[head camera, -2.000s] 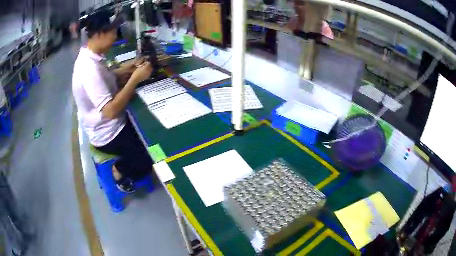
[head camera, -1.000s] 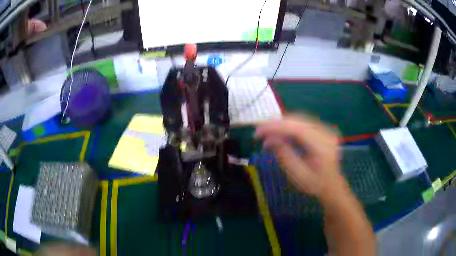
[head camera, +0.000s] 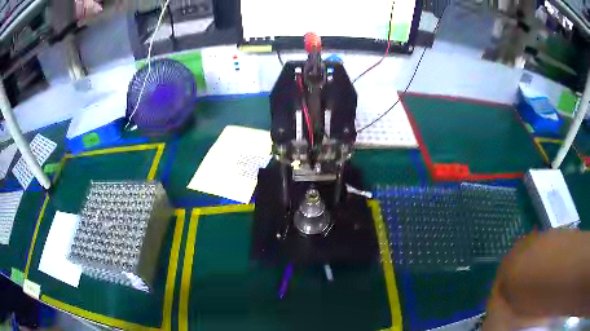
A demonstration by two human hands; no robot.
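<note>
The black test fixture (head camera: 313,129) stands upright in the middle, with a red knob on top and a round metal part (head camera: 312,213) at its front. A stack of filled trays (head camera: 116,226) stands at the left, small metallic parts showing in its top grid. Clear blister trays (head camera: 424,226) lie right of the fixture. My right hand or forearm (head camera: 546,281) is a large blurred patch of bare skin, cut off at the lower right; its fingers cannot be made out. My left hand is not in view.
A white sheet (head camera: 61,249) lies partly beside the tray stack. A purple stick (head camera: 285,280) lies before the fixture. Yellow paper (head camera: 233,161) and a desk fan (head camera: 162,97) are left of it. A white parts tray (head camera: 386,126) is behind; a white box (head camera: 552,197) stands at the right.
The view has swung from the bench's left side to the fixture. My right hand has moved from beside the fixture to the lower right edge. The tray stack still stands at the left.
</note>
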